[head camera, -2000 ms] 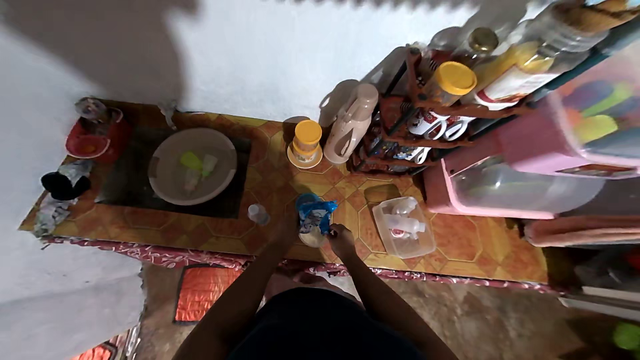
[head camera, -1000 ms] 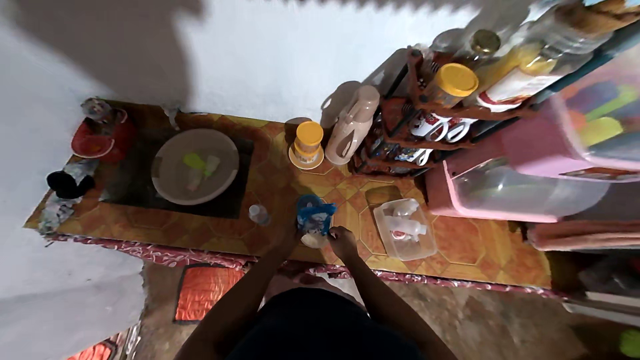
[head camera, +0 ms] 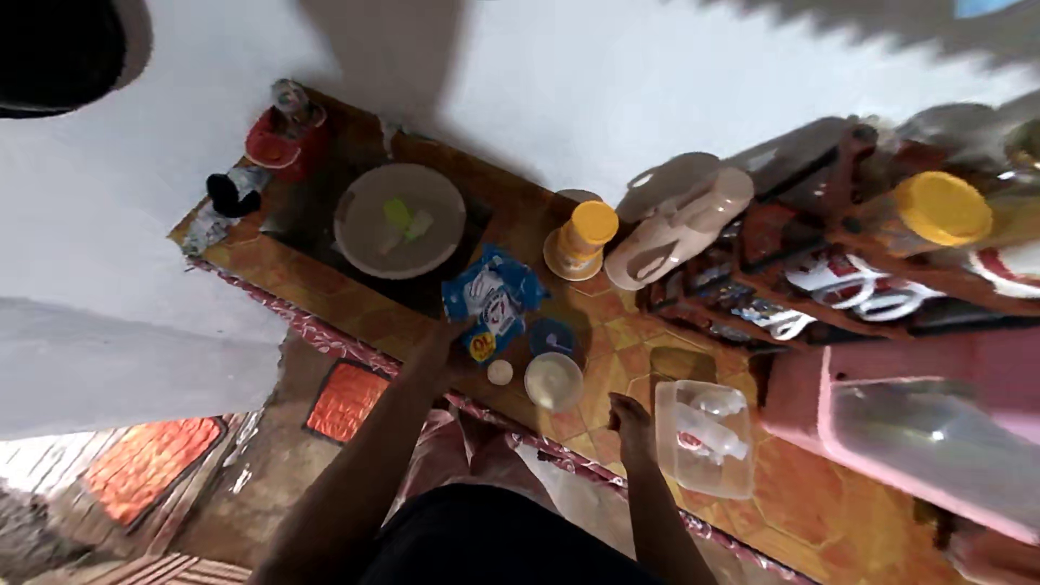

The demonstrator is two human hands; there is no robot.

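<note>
My left hand [head camera: 447, 345] grips the lower left edge of a blue printed plastic packet [head camera: 491, 301] over the counter. Beside the packet lies a small pale round thing [head camera: 500, 372], perhaps a lid. A round tub with pale contents [head camera: 554, 382] stands to the right, with a dark blue round lid [head camera: 552, 338] just behind it. My right hand [head camera: 630, 413] is raised near the counter edge, between the tub and a clear plastic container [head camera: 704, 479] with plastic bottles in it; its fingers are curled, and whether they hold anything cannot be told.
A large basin [head camera: 400, 264] sits in the sink at left, beside a red container [head camera: 296, 158]. Behind stand a yellow-lidded jar [head camera: 595, 223] and a beige thermos flask [head camera: 678, 236]. A brown rack [head camera: 877, 252] with cups and jars and a pink bin [head camera: 796, 398] are at right.
My left hand has moved left with the blue packet, away from my right hand. The tub, hidden or partly covered by the packet before, now shows plainly. The view has turned.
</note>
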